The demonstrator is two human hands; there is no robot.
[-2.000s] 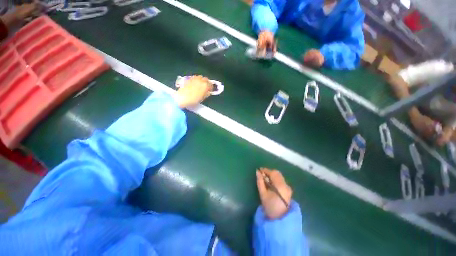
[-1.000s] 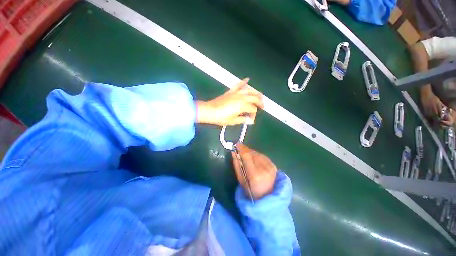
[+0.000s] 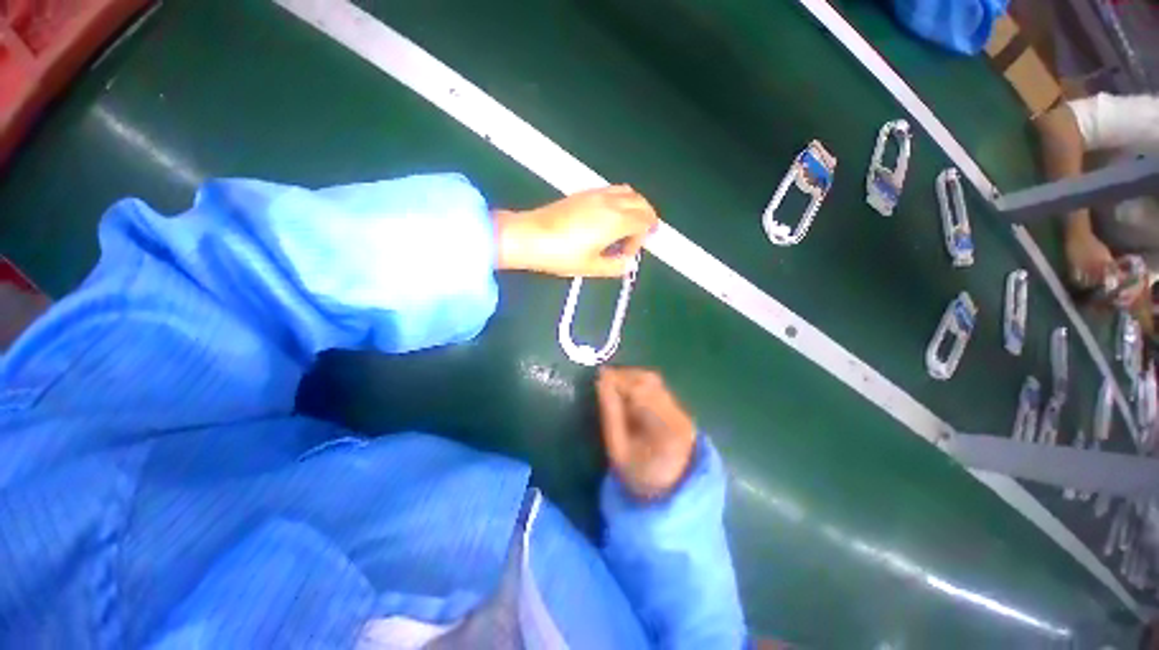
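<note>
A white oval ring-shaped frame (image 3: 568, 311) is held over the glossy green surface, its open loop pointing toward me. My left hand (image 3: 587, 234) grips its far end, which is hidden under the fingers. My right hand (image 3: 646, 429) is just below the near end of the frame, its fingers curled together and slightly blurred. No tool shows clearly in it, so I cannot tell whether it holds one. A small gap seems to separate the right fingers from the frame.
A pale metal strip (image 3: 725, 290) runs diagonally beyond my hands. Several frames with blue patches, one of them nearest (image 3: 798, 197), lie on the green belt (image 3: 712, 114). A red tray (image 3: 57, 57) is at the upper left. A grey bracket (image 3: 1055, 462) and another person's arm (image 3: 1078, 210) are at the right.
My left hand reached over the belt at first, then came back with a frame. My right hand has moved slightly off the frame's near end; its thin tool no longer shows clearly.
</note>
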